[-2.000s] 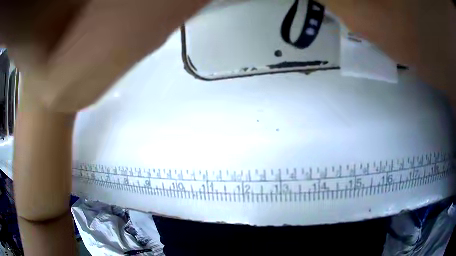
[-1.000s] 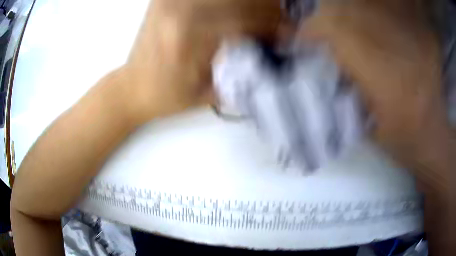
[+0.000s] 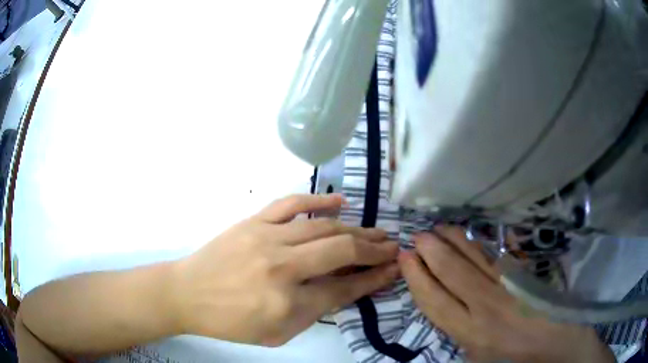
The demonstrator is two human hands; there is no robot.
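A strip of striped fabric (image 3: pixel 357 162) runs from the top, beside the machine head, down under both hands. A black tape (image 3: pixel 373 152) lies lengthwise on it and curls at the bottom edge. My left hand (image 3: pixel 298 266) lies palm down over the tape and fabric, fingers pressing them flat. My right hand (image 3: pixel 462 298) presses gathered striped fabric just right of it, fingertips close to the left ones. The right fingers are partly under the machine head (image 3: pixel 497 99). The needle point itself cannot be made out among the metal parts (image 3: pixel 543 237).
A pale translucent rounded tube (image 3: pixel 320 106) hangs left of the head, above the fabric. The white machine table (image 3: pixel 177 142) spreads to the left. A curved pale cable or bar (image 3: pixel 568 306) crosses above my right wrist. Plain white fabric (image 3: pixel 604 266) shows at the right.
The view has moved from the table's front to the machine head. The hands, blurred around bunched striped fabric a second ago, now rest on it beside the head, with the tape laid along it.
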